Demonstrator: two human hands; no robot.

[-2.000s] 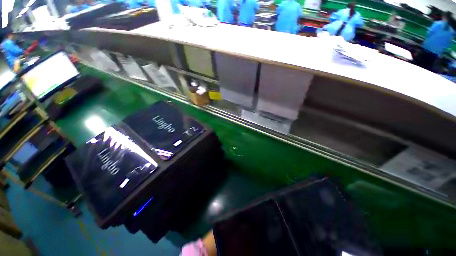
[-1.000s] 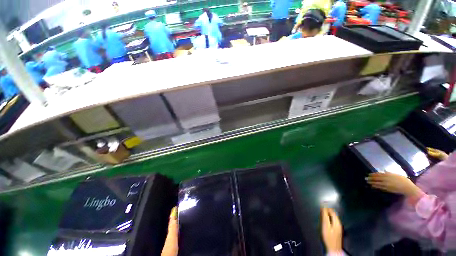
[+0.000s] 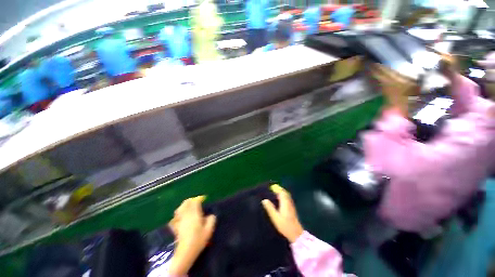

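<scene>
A black tray (image 3: 239,224) lies in front of me over the green bench; its surface is dark and blurred, and I cannot tell whether tablets lie in it. My left hand (image 3: 190,230) holds its left edge, with a yellow cot on a fingertip. My right hand (image 3: 284,213) holds its far right corner, with yellow on a fingertip and a pink sleeve behind. Another black stack (image 3: 122,254) stands at the lower left, partly cut off, with glare and white marks beside it.
A person in a pink smock (image 3: 423,162) at the right holds a tray of glossy tablets (image 3: 388,51) up at the ledge's end. The raised white ledge (image 3: 179,84) crosses behind the bench. A small brown box (image 3: 65,208) and hanging sheets are below it. Dark glossy items (image 3: 355,173) lie at the right.
The view has turned right. My hands have moved from beside the tray with two tablets onto the edges of a dark tray. The pink-smocked person has raised a tray to the ledge.
</scene>
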